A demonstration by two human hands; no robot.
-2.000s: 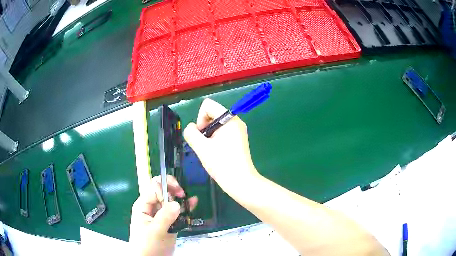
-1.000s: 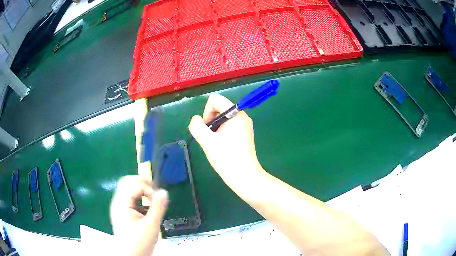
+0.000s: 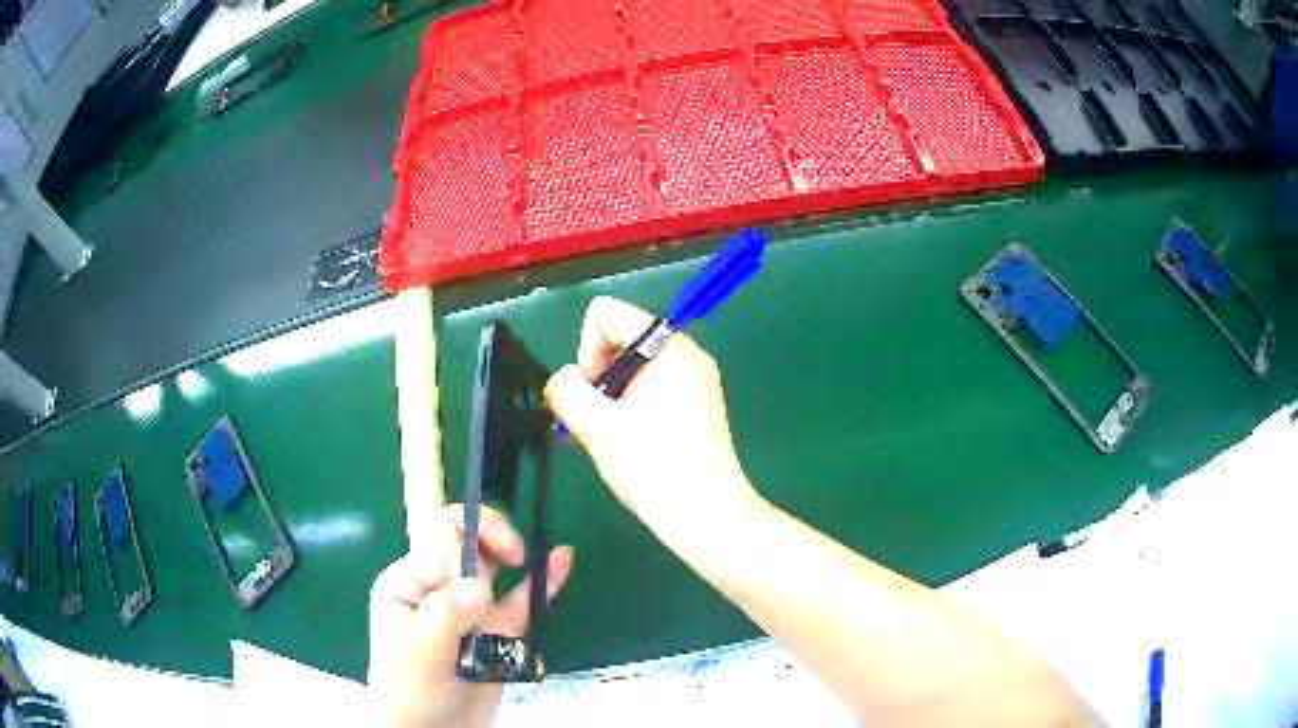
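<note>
A dark phone middle frame is held up steeply on its edge in my left hand, gripped near its lower end, with the fingers showing through its window. My right hand holds a marker pen with a bright blue cap on its rear end. The fingers are beside the upper right side of the frame. The pen's tip is mostly hidden by the fingers, so I cannot tell whether it touches the frame.
More frames with blue patches lie on the green belt, several at the left and two at the right. Beyond are a red tray and a black tray. A pale strip crosses the belt. A blue pen lies near right.
One second ago a blurred frame was in my left hand, further left, and another lay beside it; that spot now shows only the held frame. Frames at the right have moved left. An extra frame lies at left.
</note>
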